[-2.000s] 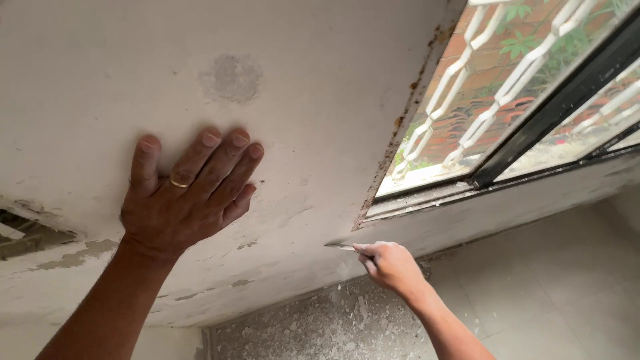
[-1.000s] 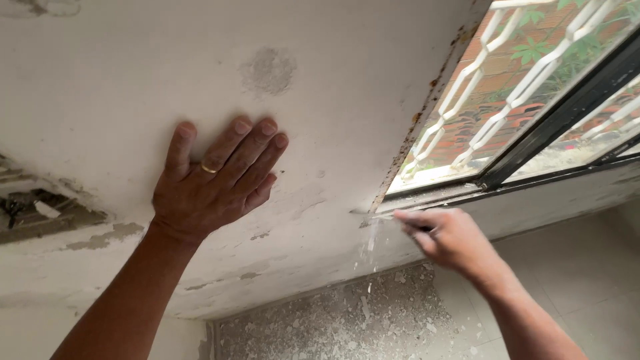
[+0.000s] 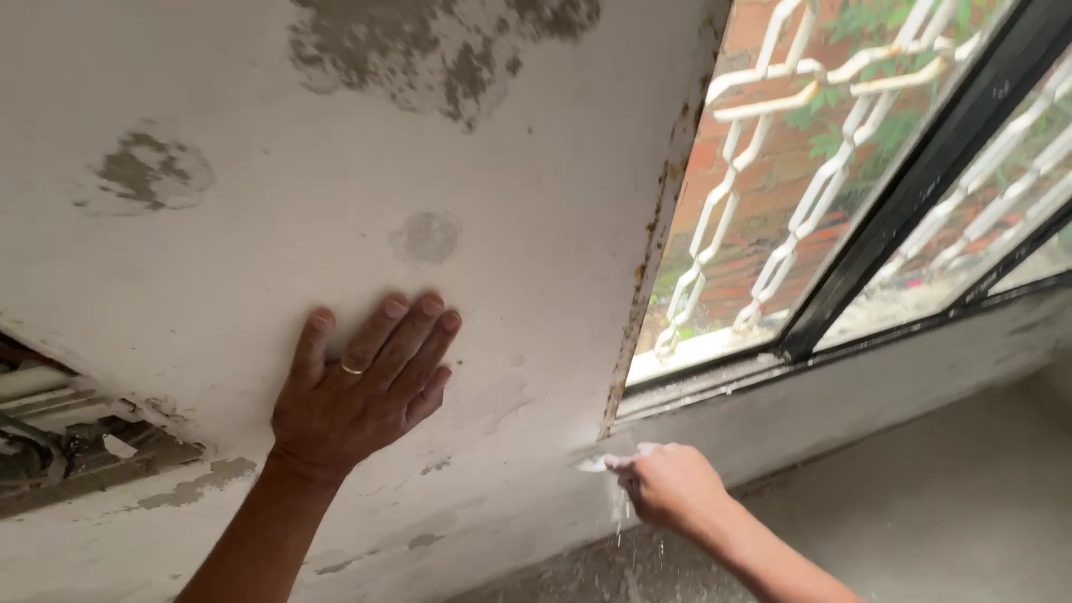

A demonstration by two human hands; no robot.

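My left hand [image 3: 360, 389], with a ring on one finger, lies flat against the white painted wall [image 3: 536, 276], its fingers slightly spread. Below the lower corner of the window frame, my right hand [image 3: 670, 486] is closed around a small scraper [image 3: 595, 463]. The scraper's blade touches the wall; its handle is mostly hidden in my fingers. White flakes and dust [image 3: 621, 507] fall beneath it. Patches of bare grey plaster [image 3: 368, 50] show above my left hand.
At the upper right is a window with a black metal frame [image 3: 904, 176] and a white grille [image 3: 720, 201] outside. A wall recess [image 3: 84, 435] with cables lies at the left edge. The floor [image 3: 904, 502] at the bottom has scattered paint flakes.
My right hand has moved with the scraper to just below the window corner, and flakes now fall there. My left hand stays on the wall. The view has shifted.
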